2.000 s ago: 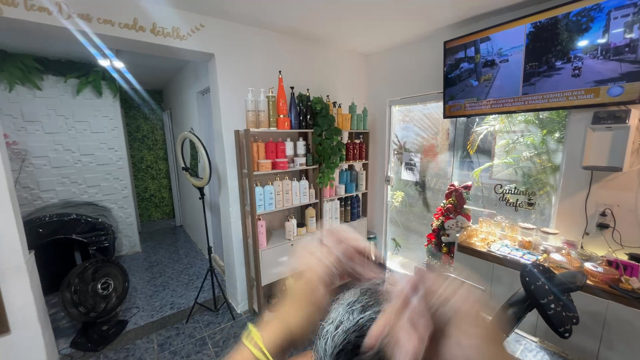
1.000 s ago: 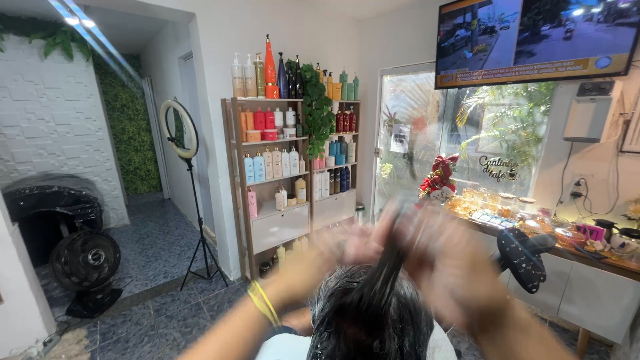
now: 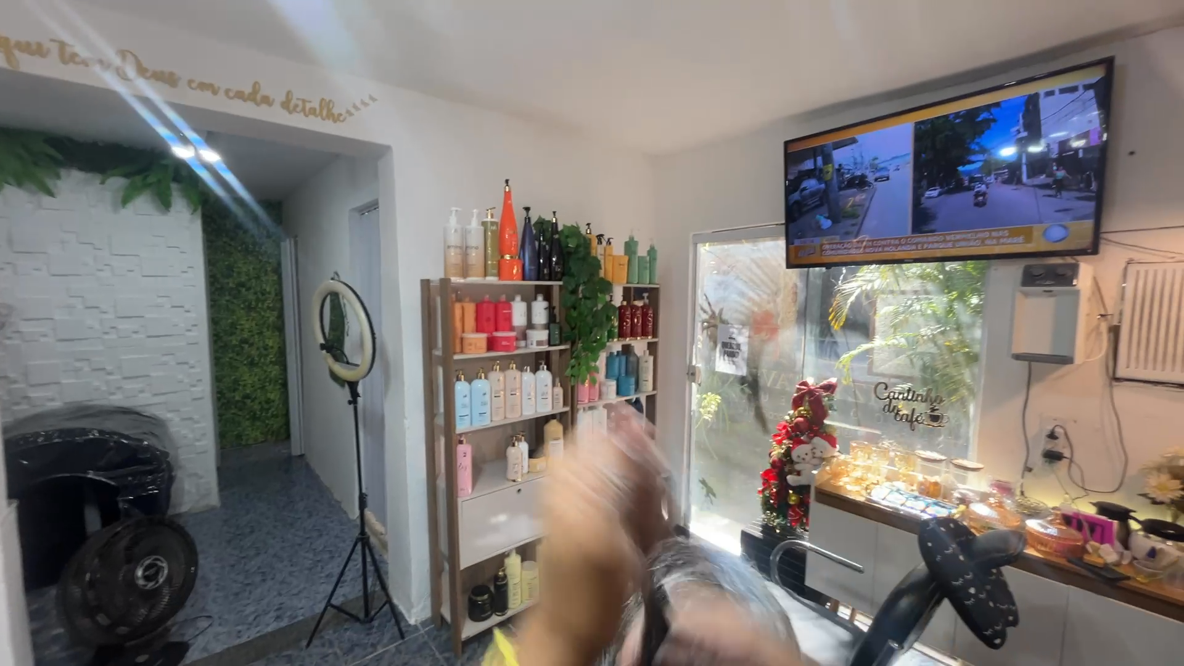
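Observation:
A seated person's head with dark, wet-looking hair [image 3: 717, 569] is at the bottom middle of the head view. My left hand [image 3: 712, 629], blurred, lies low over the hair; whether its fingers hold a lock is too blurred to tell. Raised at the near left side of that head is my right hand [image 3: 615, 462], strongly blurred, with a yellow band [image 3: 500, 649] low at the frame's bottom edge. What either hand grips cannot be made out. Light cloth shows right of the hair.
Shelves [image 3: 495, 428] of bottles stand ahead. A ring light on a tripod [image 3: 354, 407] and a black fan [image 3: 129, 578] are at left. At right are a black chair-like fixture [image 3: 967, 578], a counter [image 3: 1073, 573] with jars, a small decorated tree [image 3: 797, 458] and a wall television [image 3: 948, 166].
The hands were side by side above the hair one second ago, with a dark lock raised between them. Now one is raised and the other is low over the hair. The view has tilted up.

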